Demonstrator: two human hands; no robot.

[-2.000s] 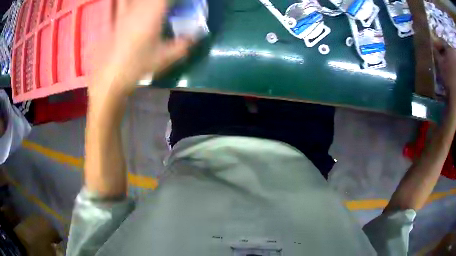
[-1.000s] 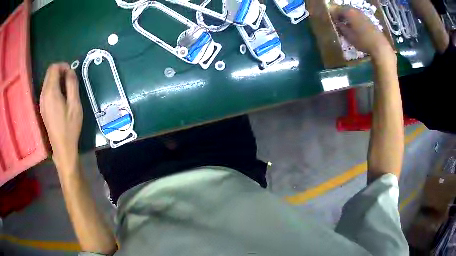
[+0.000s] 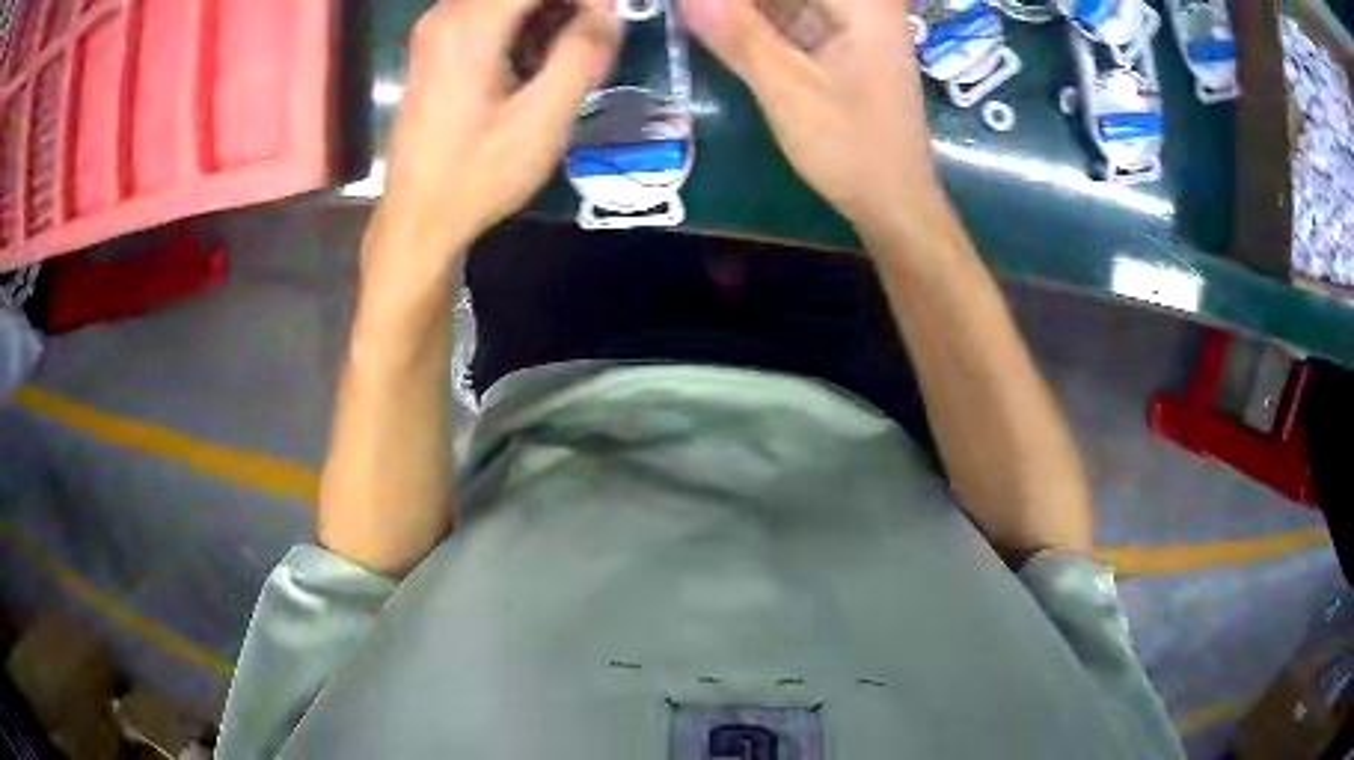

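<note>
A loop-frame housing (image 3: 630,161) lies near the bench's front edge, its wide end with the blue band towards me and its loop pointing away. My left hand (image 3: 498,112) is at the loop's left side, fingers curled and fingertips close to the frame. My right hand (image 3: 832,97) is at the loop's right side, fingers bent inward. The top edge cuts off part of both hands and the loop's far end. A small white round part (image 3: 639,8) shows between the hands. Whether either hand grips anything is unclear.
A pink foam tray (image 3: 164,112) is at left. Several housings (image 3: 1124,122) and a small ring (image 3: 998,116) lie at right. An open brown box (image 3: 1267,141) holds small white-purple parts (image 3: 1322,164) at the right edge. Red supports (image 3: 1233,431) stand below.
My right hand has left the parts box and come to the housing in front. My left hand has moved from beside the tray to the loop. The view has turned and shifted.
</note>
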